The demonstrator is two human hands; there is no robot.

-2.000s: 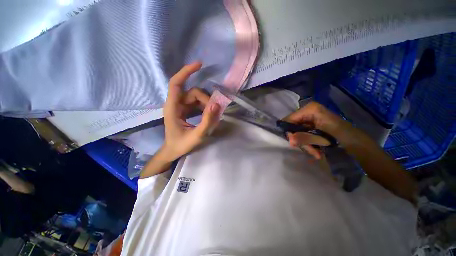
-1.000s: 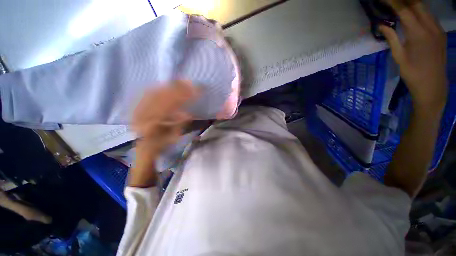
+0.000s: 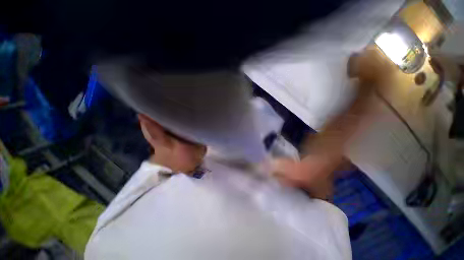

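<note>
A light grey fabric panel (image 3: 193, 101) is spread in mid-air at the upper left of my body, strongly blurred. My left hand (image 3: 175, 152) is at its lower left edge, partly covered by the fabric, so its grip cannot be made out. My right arm reaches up over the white table (image 3: 300, 89). My right hand (image 3: 367, 68) appears as a blur left of the bright lamp, with its fingers unclear. Blurred skin also shows at the fabric's lower right end. The scissors (image 3: 422, 193) lie on the table at the right, black handles visible.
The lit machine lamp (image 3: 399, 48) is at the upper right. A blue basket (image 3: 379, 216) is below the table at the lower right. Yellow-green cloth (image 3: 46, 208) is at the lower left, beside dark bars. A white shirt covers my body at the bottom.
The view has swung, bringing the lamp into the upper right. The fabric has left the table and is now in the air. The scissors are out of my right hand and on the table.
</note>
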